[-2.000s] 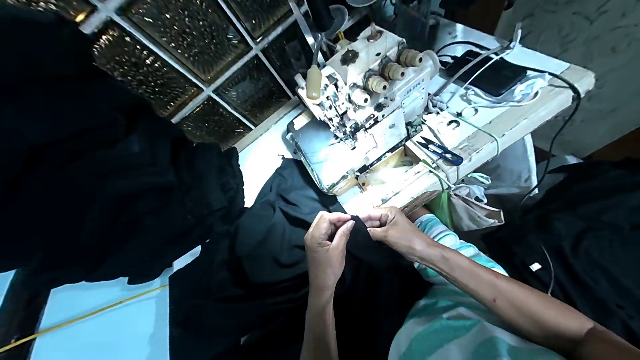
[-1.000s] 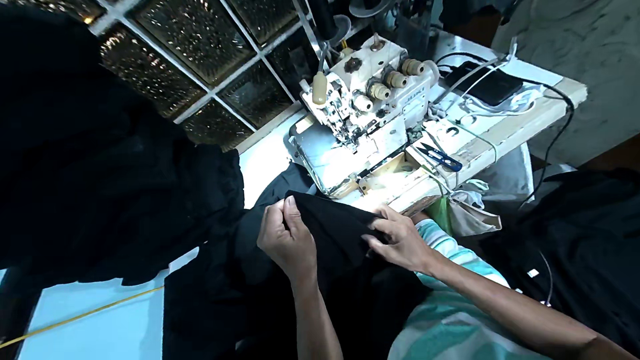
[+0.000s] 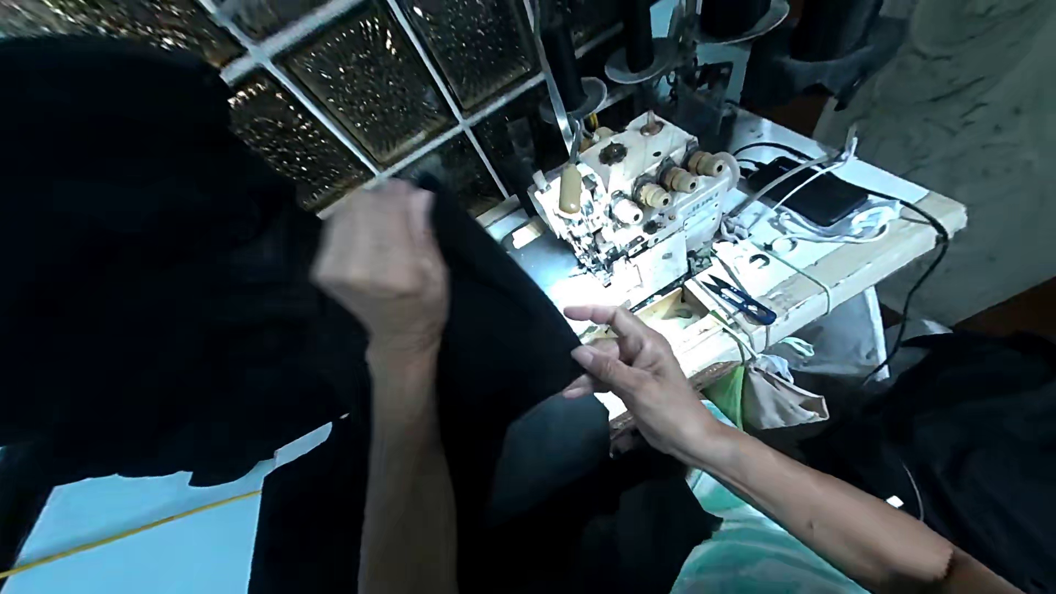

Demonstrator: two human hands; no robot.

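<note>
My left hand (image 3: pixel 388 260), blurred and closed in a fist, grips the upper edge of a black cloth (image 3: pixel 511 330) and holds it raised. At the cloth's right edge is my right hand (image 3: pixel 623 363), its index finger stretched out and its thumb and other fingers near the fabric; whether they pinch it is unclear. Just behind the cloth stands a white overlock sewing machine (image 3: pixel 660 194) with its lamp shining on the needle area. The lower part of the cloth hangs over my lap.
A large heap of black fabric (image 3: pixel 148 272) fills the left side. Blue thread snips (image 3: pixel 738 299), a black phone (image 3: pixel 808 190) and cables lie on the table right of the machine. Thread cones (image 3: pixel 561 74) stand behind it, by a glass-block window. More dark fabric (image 3: pixel 949 445) lies at the right.
My left hand has moved up and to the left, lifting the cloth's edge. My hands were close together two seconds ago and are now farther apart. My right hand's fingers have spread.
</note>
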